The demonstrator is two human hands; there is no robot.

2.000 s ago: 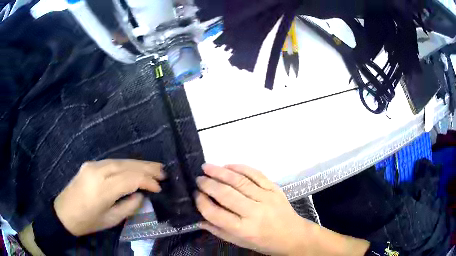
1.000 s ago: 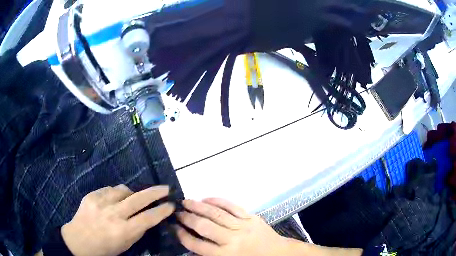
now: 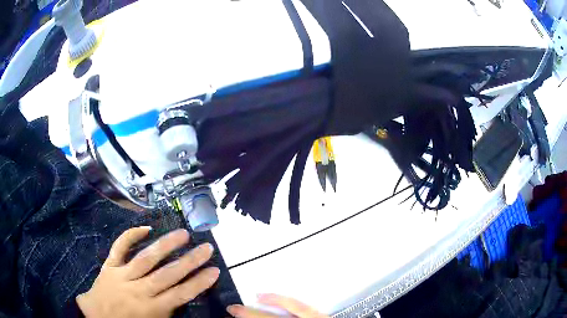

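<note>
The dark checked cloth (image 3: pixel 37 217) lies at the left, with a smooth black strip (image 3: pixel 225 279) along its right edge, leading under the sewing machine head. My left hand (image 3: pixel 152 273) lies palm down on the cloth with fingers spread, just in front of the grey-blue cylinder (image 3: pixel 202 212) beside the needle area. My right hand (image 3: pixel 280 308) is mostly cut off by the bottom edge; its fingertips are near the strip's right edge, and its grip cannot be told. The needle and presser foot are hidden behind the head parts.
The white machine arm (image 3: pixel 248 43) crosses the top, with a bundle of black strips (image 3: pixel 367 74) around it. Yellow thread snips (image 3: pixel 324 163) lie behind it. Black shears handles (image 3: pixel 435 186), a dark flat rectangle (image 3: pixel 497 152) and a blue crate (image 3: pixel 497 230) are at right.
The view has shifted, showing more of the machine arm. My left hand has moved closer to the machine head and spread its fingers flat. My right hand has dropped mostly out of the picture.
</note>
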